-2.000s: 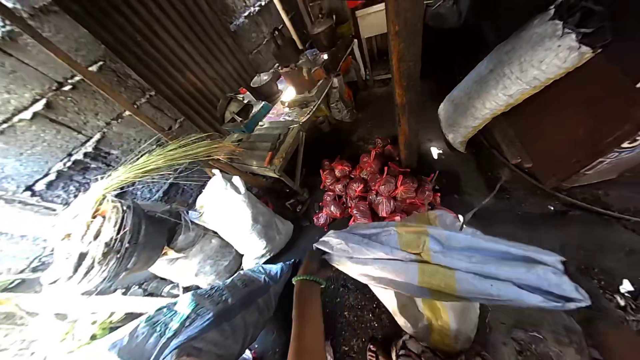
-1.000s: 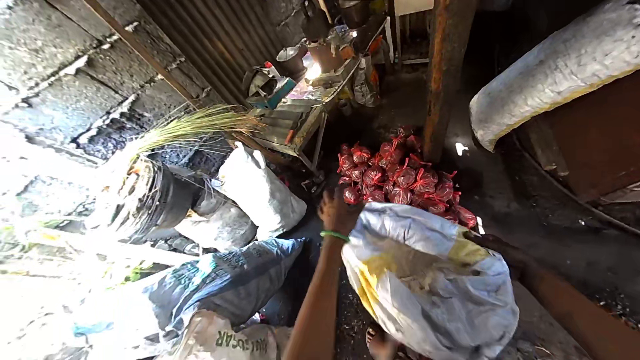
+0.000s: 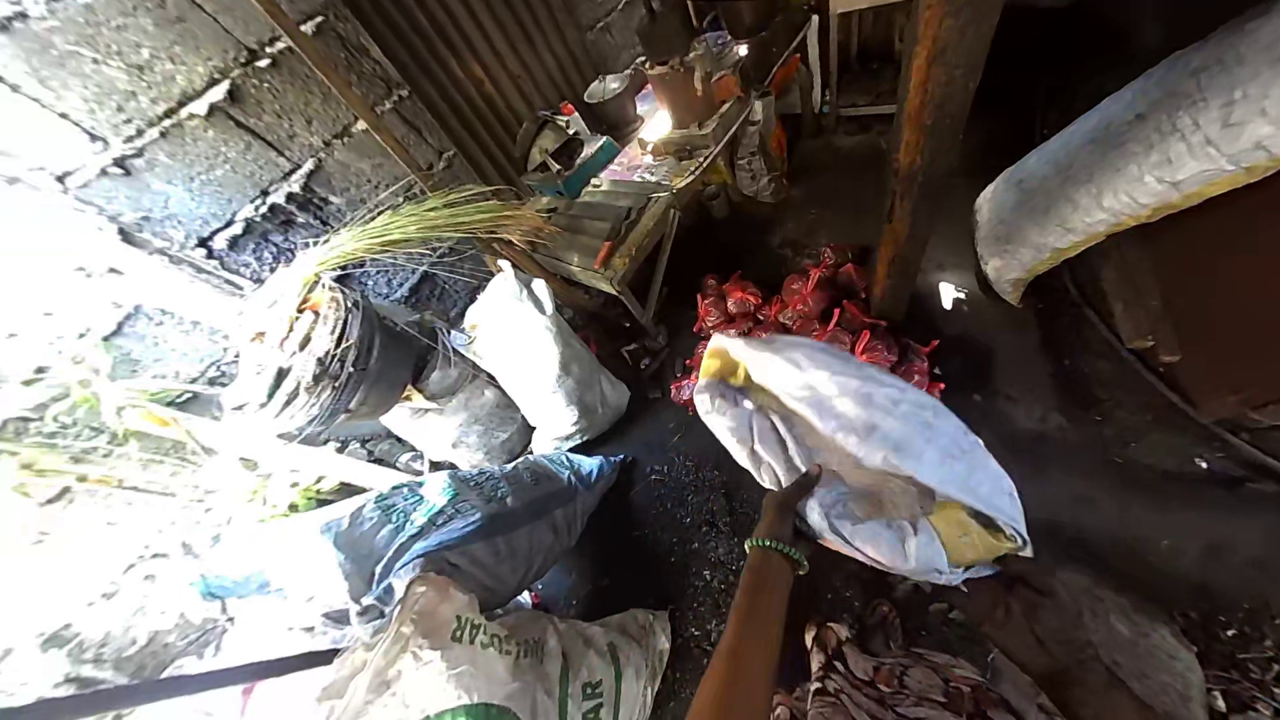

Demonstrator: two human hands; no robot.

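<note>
My left hand (image 3: 795,500), with a green beaded bracelet at its wrist, grips the near rim of a white woven sack (image 3: 900,430) with yellow bands. The sack's mouth gapes, showing a pale brownish inside. My right hand is hidden, perhaps behind the sack's right end, where a dim brown shape, arm or leg, shows. Just beyond the sack, a heap of small knotted red plastic bags (image 3: 805,300) with dark contents lies on the dark ground, partly covered by the sack.
On the left stand a white sack (image 3: 545,360), a blue-printed sack (image 3: 480,520) and a printed sugar sack (image 3: 540,660). A low wooden table (image 3: 600,235) holds pots. A wooden post (image 3: 915,160) rises behind the red bags. A long pale sack (image 3: 1130,150) is at upper right.
The white sack has swung up over part of the red bags, its mouth turned. My left hand, apart from the sack a second ago, has moved onto its rim. The right forearm is less visible.
</note>
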